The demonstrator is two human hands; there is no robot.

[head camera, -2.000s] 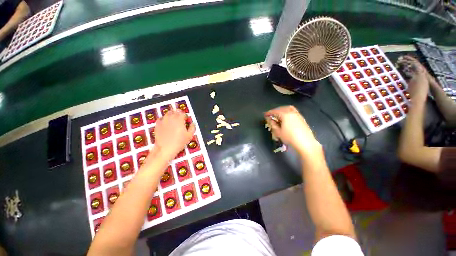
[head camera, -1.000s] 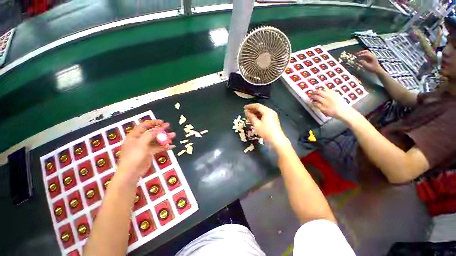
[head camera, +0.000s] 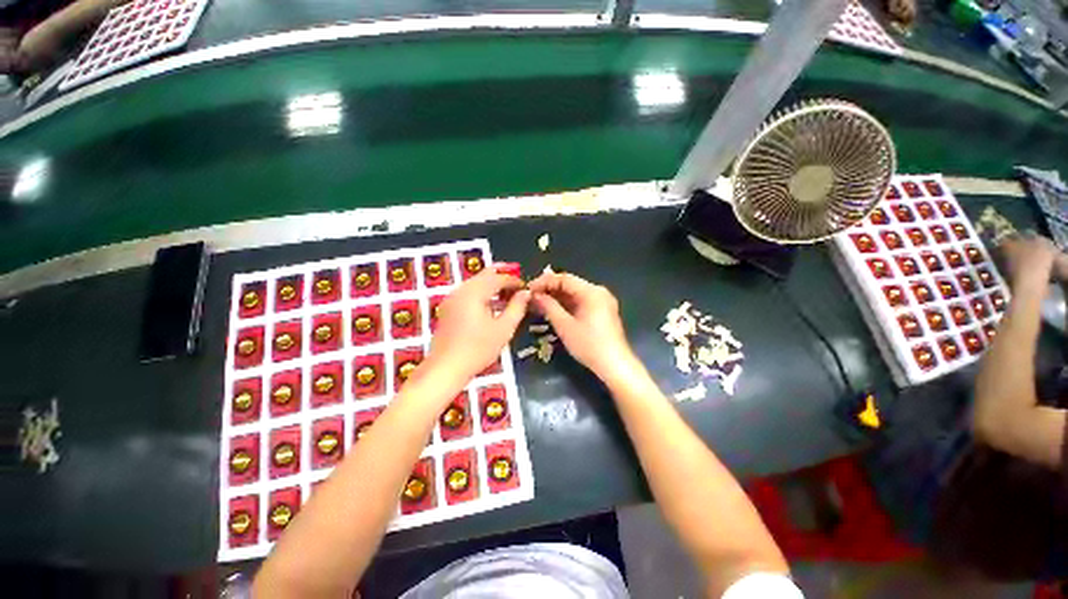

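Note:
My left hand (head camera: 483, 314) is just above the right edge of the white foam tray (head camera: 519, 451), holding a red piece (head camera: 508, 269) between its fingers. My right hand (head camera: 576, 311) meets it, fingertips pinched at the piece; what the right fingertips hold is too small to tell. The tray holds rows of red pieces with round black-and-yellow emblems; my left hand and forearm hide some pockets. Small pale pieces (head camera: 539, 348) lie right of the tray, partly under my hands.
A second pile of pale pieces (head camera: 703, 349) lies farther right. A desk fan (head camera: 812, 176) stands beside a grey post (head camera: 750, 100). Stacked foam trays (head camera: 873, 307) and a person's arm (head camera: 1010, 351) are far right. A flat black rectangle (head camera: 176, 301) lies left of the tray. The green conveyor (head camera: 469, 111) runs behind.
My right hand has moved left from the far pile of pale pieces to meet my left hand. The left hand still holds a red piece, now closer to the right hand. The view has shifted.

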